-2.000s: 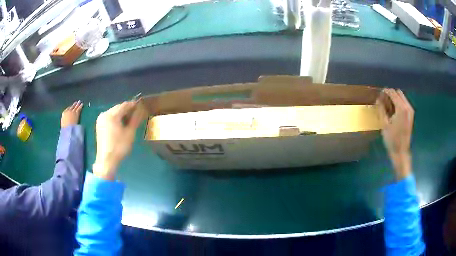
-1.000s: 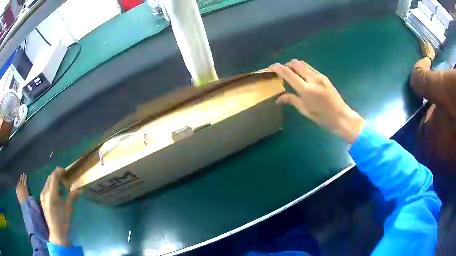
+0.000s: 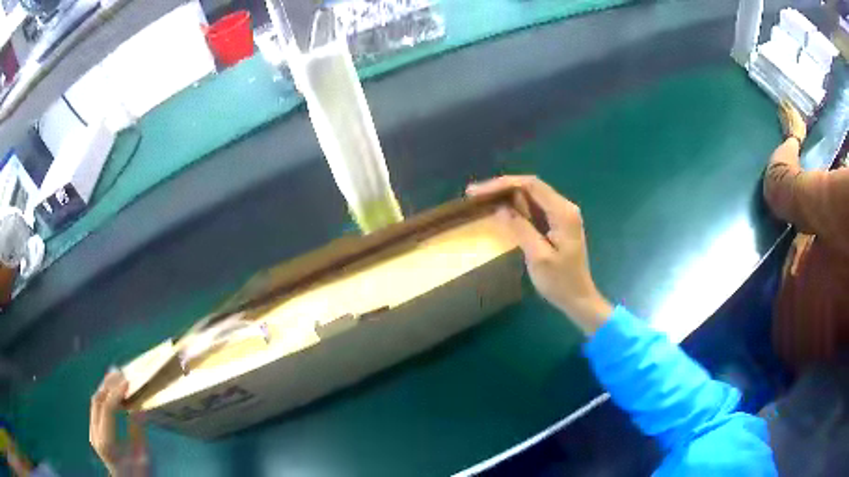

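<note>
A long tan product carton (image 3: 372, 347) with dark printed letters lies on the green bench, its top open and its brown lid (image 3: 326, 259) raised along the far side. Flat pale contents and a thin white loop show inside. My left hand (image 3: 110, 421), blurred and partly cut off by the lower edge, is at the carton's left end with fingers on a flap. My right hand (image 3: 551, 244) grips the upper corner at the right end, its thumb at the inner side.
A whitish wrapped post (image 3: 346, 130) stands just behind the carton. A person in an orange-brown sleeve (image 3: 808, 197) is at the right by a white stack (image 3: 797, 58). A red bin (image 3: 231, 39) and a white device (image 3: 78, 175) are on the rear shelf.
The view has shifted. The carton sits lower in view, and my right hand has changed from spread fingers to a bent hold at the right corner. A pale flap now stands up at the left end.
</note>
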